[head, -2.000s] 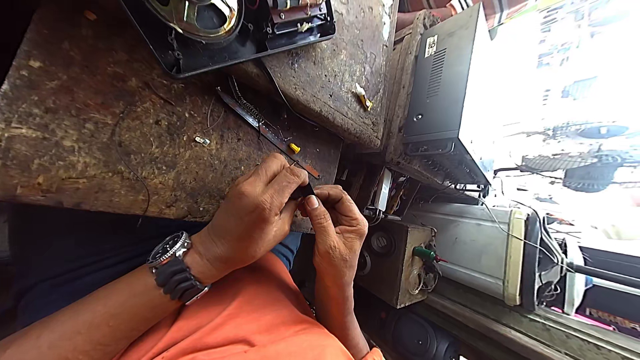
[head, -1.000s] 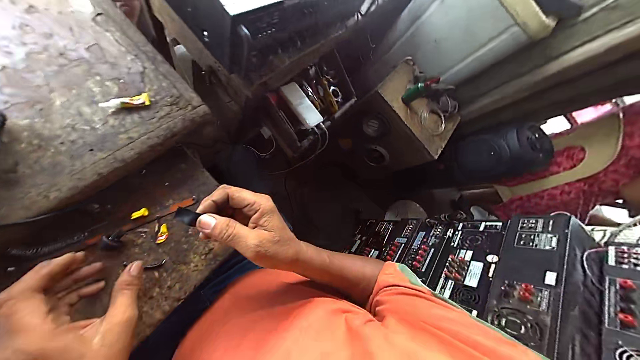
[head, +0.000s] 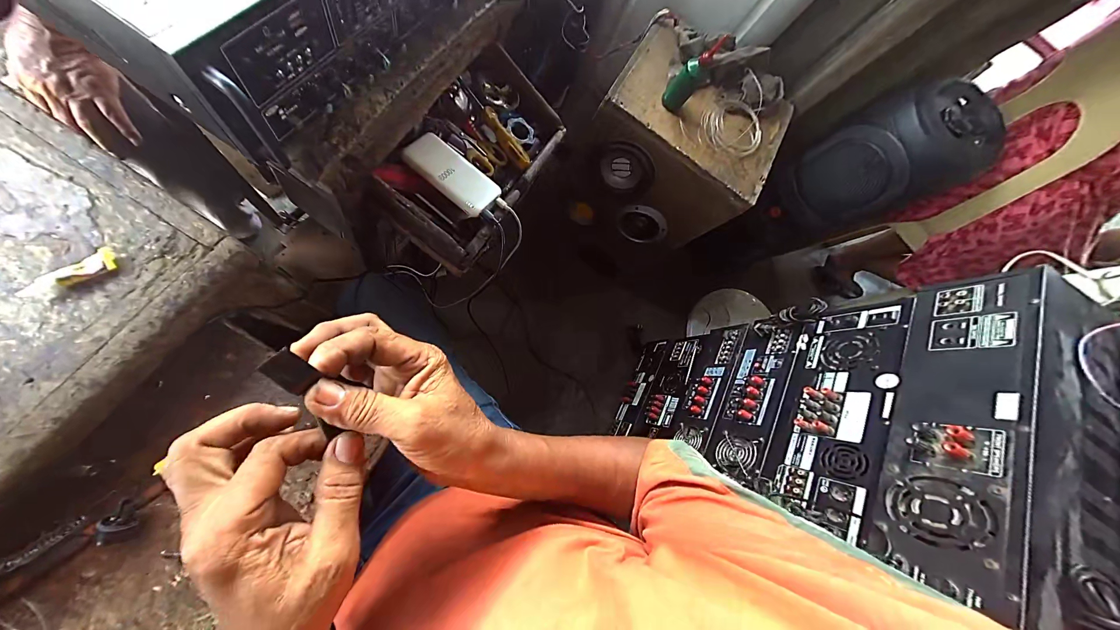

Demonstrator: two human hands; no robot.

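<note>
Between the thumb and fingers of my right hand (head: pixel 402 394) is a small flat black piece (head: pixel 290 371), tilted, over the bench's near edge. Just below it, my left hand (head: pixel 262 516) pinches a dark narrow part at the piece's lower end with thumb and fingertips. Whether that part is joined to the flat piece is hidden by the fingers. A small black object (head: pixel 117 523) lies on the worn wooden bench (head: pixel 79 591), left of my left hand. A bit of yellow (head: pixel 161 466) shows beside that hand's knuckles.
A yellow-capped tube (head: pixel 74 273) lies on the raised wooden surface. Another person's hand (head: pixel 70 74) rests beyond it. A tool box (head: pixel 437 249) holds a white power bank (head: pixel 451 173). Beyond stands a speaker cabinet (head: pixel 691 188); amplifiers (head: pixel 945 402) stand at right.
My left hand, spread over the bench a second ago, has come up to my right hand and now pinches at the black piece. The view has swung far to the right.
</note>
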